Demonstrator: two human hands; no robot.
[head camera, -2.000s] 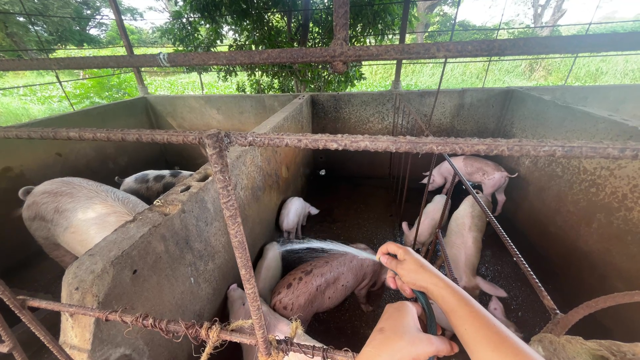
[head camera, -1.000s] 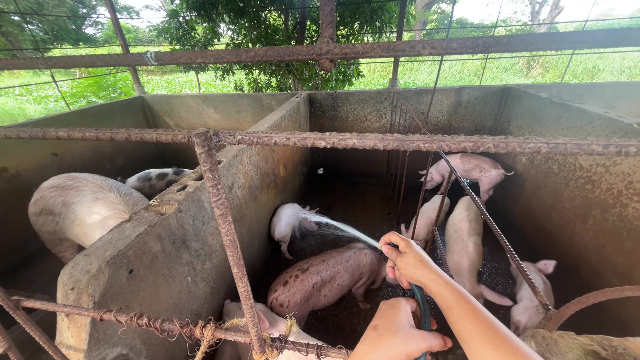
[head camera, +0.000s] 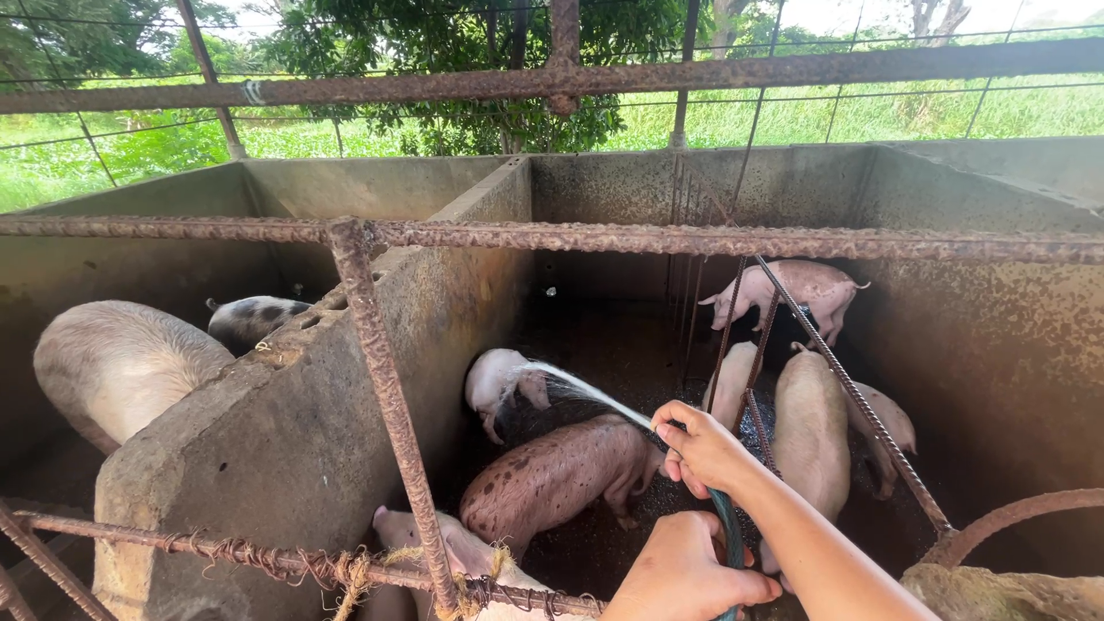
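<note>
My right hand (head camera: 703, 448) grips the end of a green hose (head camera: 729, 526), and a jet of water (head camera: 591, 392) leaves it toward the upper left. Lower down, my left hand (head camera: 690, 569) is closed around the same hose. The jet strikes a small pale pig (head camera: 502, 384) beside the dividing wall. A brown-spotted pig (head camera: 565, 479) stands just left of my hands, its head partly behind my right hand. Beyond my right forearm are a large pale pig (head camera: 811, 431) and several others, one a pink pig (head camera: 789, 293) at the back.
Rusty bars (head camera: 552, 237) cross in front of me, one bound with wire and twine (head camera: 354, 573). A concrete dividing wall (head camera: 259, 448) separates the pens. The left pen holds a large pale pig (head camera: 125, 366) and a black-spotted pig (head camera: 254, 319). A stone (head camera: 1009, 595) lies at lower right.
The water jet, earlier pointed left over the spotted pig's back, now reaches the small pig by the wall. Several pigs have shifted. Both hands have stayed on the hose.
</note>
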